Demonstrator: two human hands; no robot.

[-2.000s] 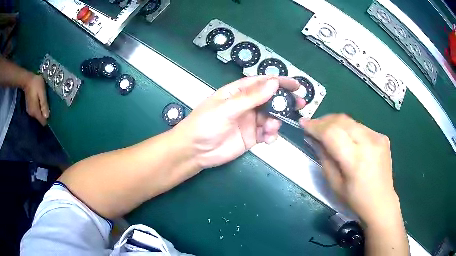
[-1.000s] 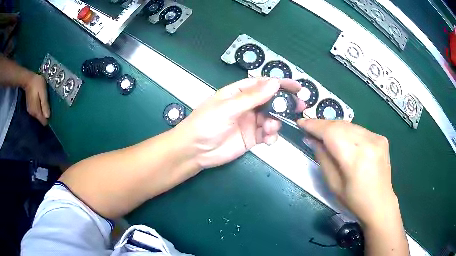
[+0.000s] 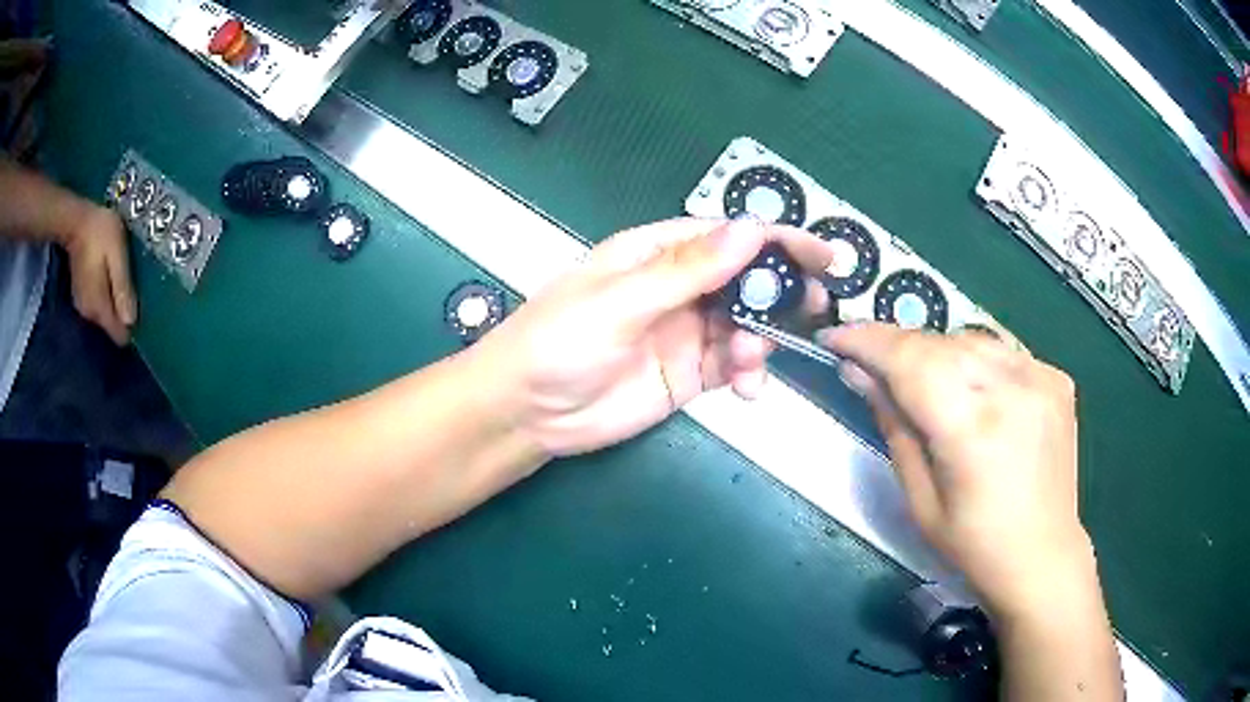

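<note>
My left hand (image 3: 617,343) holds a black round insert (image 3: 762,285) with a pale centre between thumb and fingers, over the metal rail. My right hand (image 3: 966,446) grips thin silver tweezers (image 3: 788,337), whose tip is at the lower edge of that insert. Behind my hands a four-position plate (image 3: 742,162) with black rings lies on the green belt; its right end is partly hidden by my right hand. A loose black insert (image 3: 476,313) lies left of my left forearm, beside the rail.
Stacked black inserts (image 3: 272,184) and a bare plate (image 3: 165,220) lie at left near another person's hand (image 3: 102,272). Another ringed plate (image 3: 562,85) and a cover plate (image 3: 1090,247) are on the belt. A black-topped bottle (image 3: 953,634) stands by my right wrist. White scraps (image 3: 613,634) lie below.
The plates on the belt have moved right and toward me. More of the ringed plate at upper left shows. My hands, the held insert and the tweezers have hardly moved.
</note>
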